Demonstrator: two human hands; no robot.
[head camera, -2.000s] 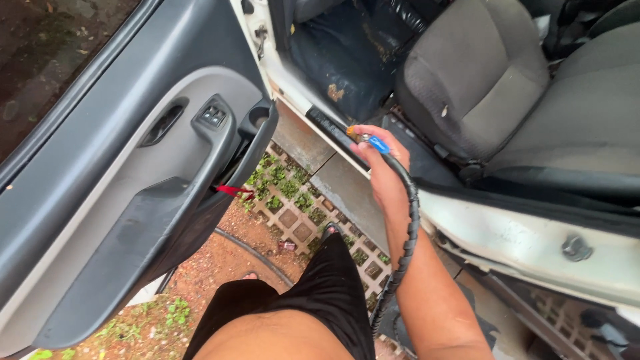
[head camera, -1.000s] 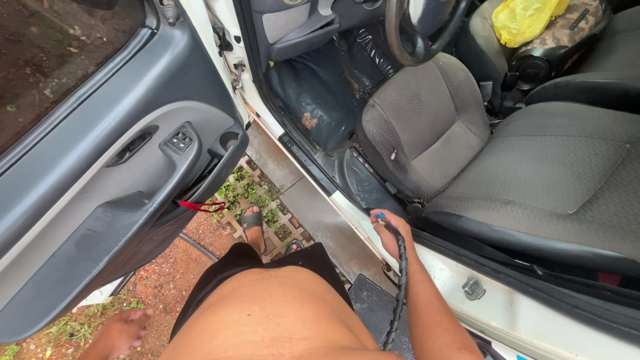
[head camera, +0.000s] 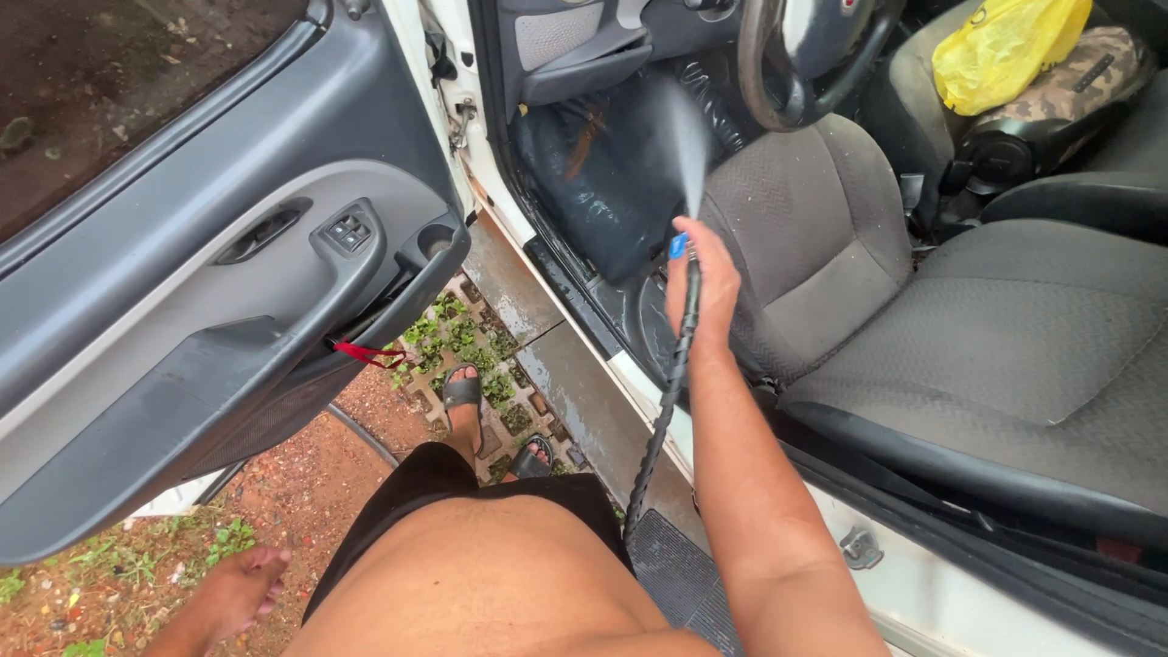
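Note:
My right hand (head camera: 707, 283) grips a blue-tipped spray nozzle (head camera: 678, 245) on a black, spiral-wrapped hose (head camera: 666, 411), beside the front edge of the grey cloth car seat (head camera: 821, 237). A fan of spray (head camera: 686, 151) leaves the nozzle toward the dark, wet footwell floor (head camera: 593, 192), where a brown dirt patch (head camera: 584, 141) shows. The hose runs down past my hip. My left hand (head camera: 242, 589) hangs at the lower left with nothing visible in it, its fingers loosely curled, over the reddish ground.
The open car door (head camera: 228, 274) stands at the left, a red strap (head camera: 368, 353) hanging from its pocket. The steering wheel (head camera: 776, 91) is above the seat. A yellow plastic bag (head camera: 1008, 50) and a camouflage-patterned cylindrical item (head camera: 1063, 82) lie on the far seat. A wet door sill edge (head camera: 575, 319) borders the footwell.
Spray now comes from the nozzle; none shows in the earlier frames. My right hand has moved forward toward the footwell. The dirt patch on the floor looks more smeared.

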